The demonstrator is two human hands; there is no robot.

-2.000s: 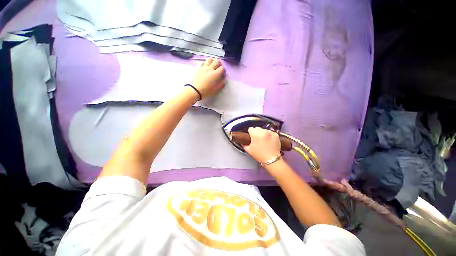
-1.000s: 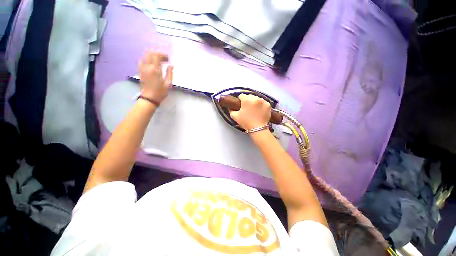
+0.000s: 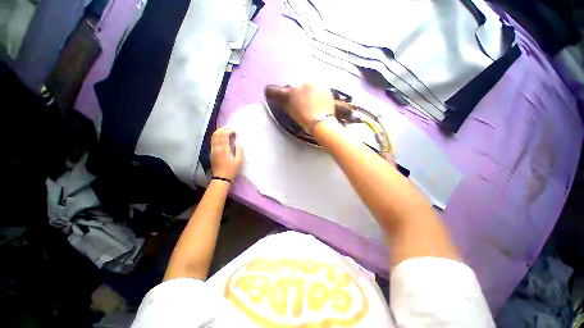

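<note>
A pale grey-white cut garment piece [image 3: 307, 180] lies flat on the purple table cover [image 3: 506, 150]. My right hand [image 3: 310, 106] grips the brown handle of the steam iron [image 3: 280, 115], whose dark soleplate rests on the upper left part of the piece. The iron's tip points to the upper left. My left hand [image 3: 225, 152] is at the piece's left end, beside the navy and pale stack; its fingers are bent, and whether they pinch the cloth cannot be told. My right forearm hides part of the piece.
A stack of pale panels with navy edges [image 3: 422, 38] lies at the far side. Navy and pale pieces [image 3: 173, 83] are heaped at the left. Crumpled cloth [image 3: 96, 224] lies below the table at left, and more grey-blue cloth [image 3: 544, 288] at lower right.
The view has turned, so the table appears shifted right. The iron has moved along the piece towards its left end. My left hand has come down to the piece's left end.
</note>
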